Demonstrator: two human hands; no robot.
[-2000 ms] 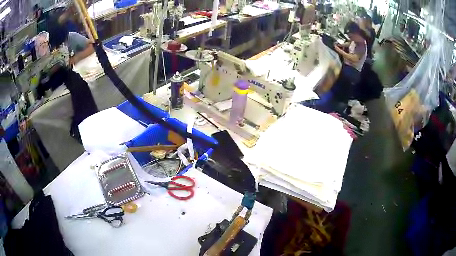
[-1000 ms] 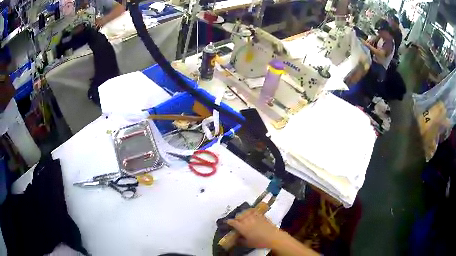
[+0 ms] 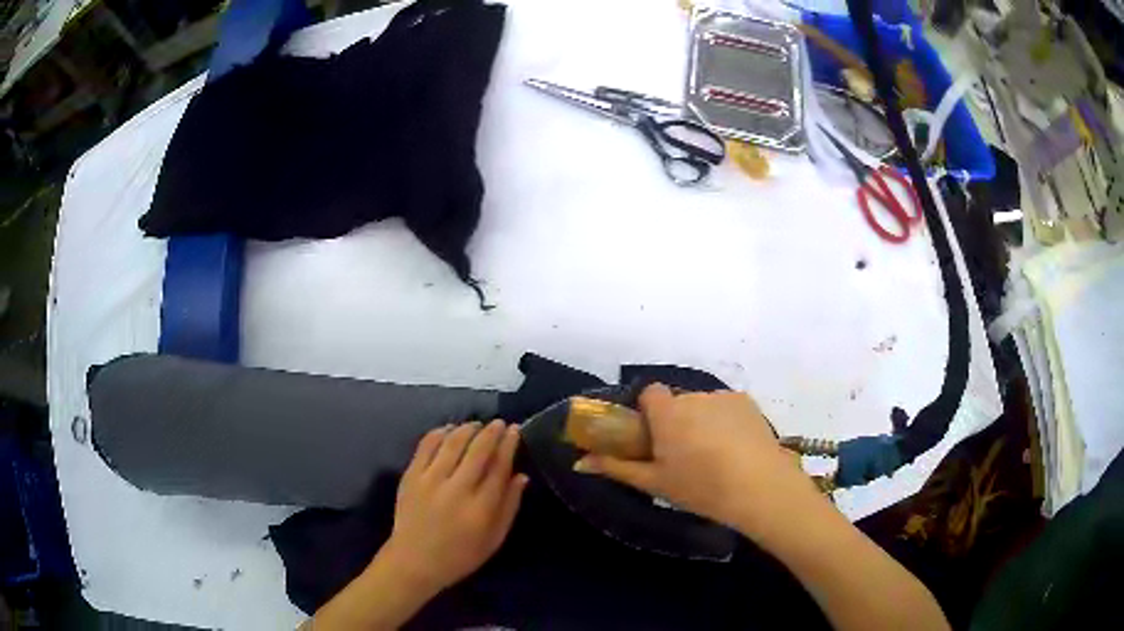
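A steam iron [image 3: 666,524] with a dark pointed plate and pale wooden handle stands on black cloth. My right hand [image 3: 709,450] grips its handle, the tip pointing left. My left hand [image 3: 462,493] lies flat on the black garment piece [image 3: 358,555] just left of the iron's tip, fingertips near the tip; it grips nothing that I can see. The cloth lies over the right part of a long grey padded board [image 3: 284,431], whose rounded left end is bare. The iron hides part of the cloth.
Another black cloth [image 3: 345,136] lies at the upper left over a blue bar [image 3: 201,296]. Black-handled shears [image 3: 666,136], a metal tray [image 3: 746,80], red-handled scissors [image 3: 885,197] and a blue bin [image 3: 968,136] are at the back right. The iron hose [image 3: 949,333] hangs right.
The view has swung down and left onto the table. My right hand still holds the iron, which is now on the black cloth. My left hand has come into view on the cloth.
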